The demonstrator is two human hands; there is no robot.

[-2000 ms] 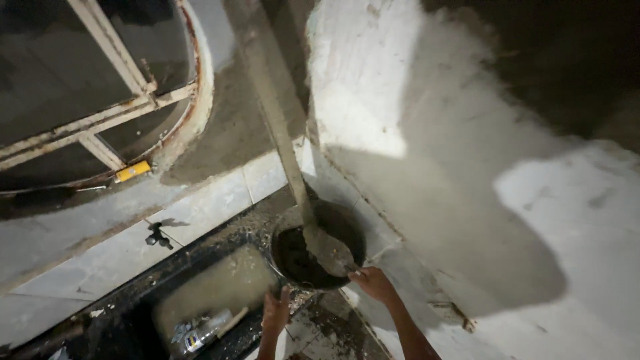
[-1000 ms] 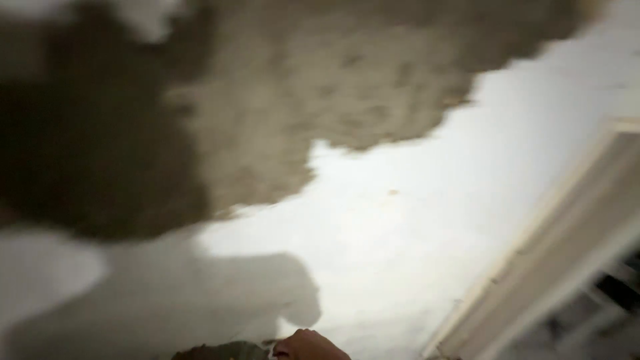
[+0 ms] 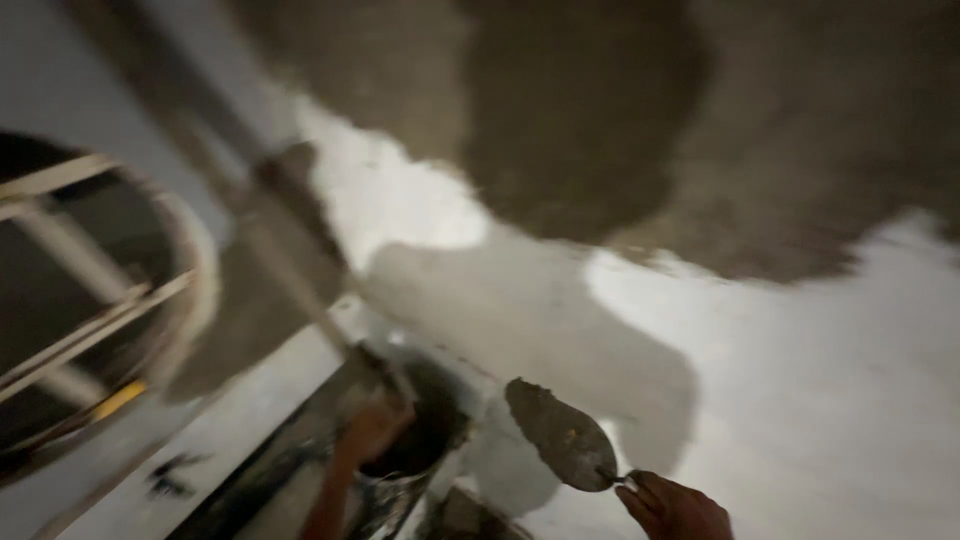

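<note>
My right hand [image 3: 675, 504] is closed on the handle of a trowel [image 3: 566, 439] at the lower right. The trowel's rounded blade, coated in grey mortar, points up and left in front of the wall. My left hand [image 3: 379, 424], blurred, is over the near left part of a dark bucket [image 3: 442, 431]; whether it grips anything cannot be made out. A long pale pole or board [image 3: 281, 270] slants down to the bucket from the upper left. The bucket's contents are dark and unclear.
Rough grey mortar [image 3: 585, 112] covers the upper part of the white wall [image 3: 810, 390]. At the left is a round window frame [image 3: 199, 262] with bars and a yellow object [image 3: 120, 400] on its lower edge. A black tap-like fitting [image 3: 172, 474] and a dark-edged basin or counter lie lower left.
The view swung to the wall and back toward the bucket. Two seconds ago the trowel was over the bucket; now it is right of it, by the wall. My left hand has moved to the bucket.
</note>
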